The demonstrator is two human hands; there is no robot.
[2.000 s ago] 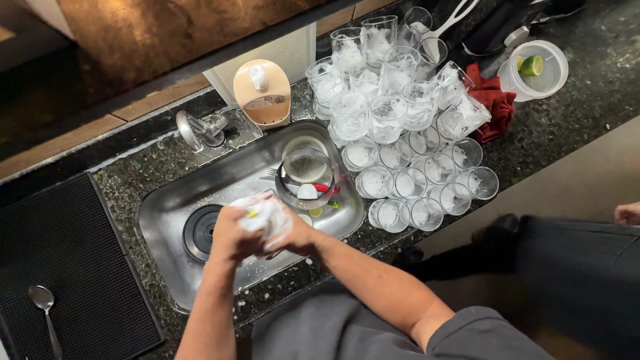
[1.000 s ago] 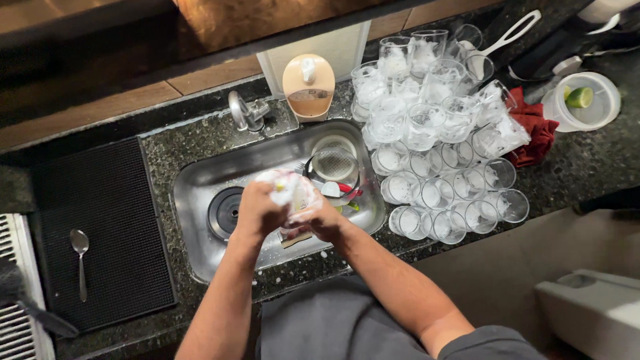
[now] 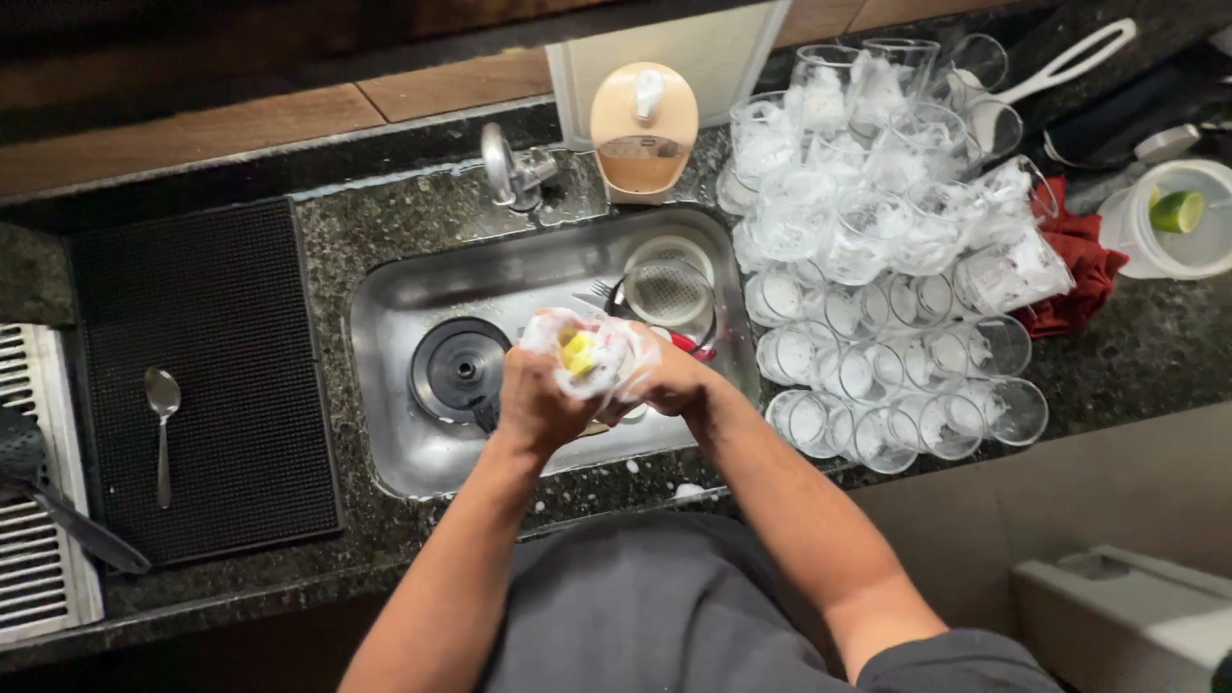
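Observation:
Over the steel sink (image 3: 395, 279), my left hand (image 3: 544, 399) and my right hand (image 3: 659, 371) are together around a foam-covered item with a yellow sponge (image 3: 578, 354) showing at its top. Foam hides the item's shape; it may be a glass. Which hand holds the sponge is not clear. Below my hands in the basin lie a round black lid or drain cover (image 3: 460, 369), a white strainer (image 3: 671, 279), a fork (image 3: 603, 290) and something red (image 3: 695, 346). Many soapy glasses (image 3: 871, 226) crowd the counter right of the sink, some stacked on others.
Behind the sink stand a faucet (image 3: 510, 173) and a soap dispenser (image 3: 643, 135). A spoon (image 3: 163, 397) lies on a black ribbed mat (image 3: 221, 327) at left, near a slotted rack (image 3: 43, 568). At right are a red cloth (image 3: 1073, 265) and a plastic tub (image 3: 1179, 245) with cut lime.
My hands stay together over the sink around the foamy item. The other person's hand and dark clothing at the right, seen in the earliest frame, are out of view. The view has shifted.

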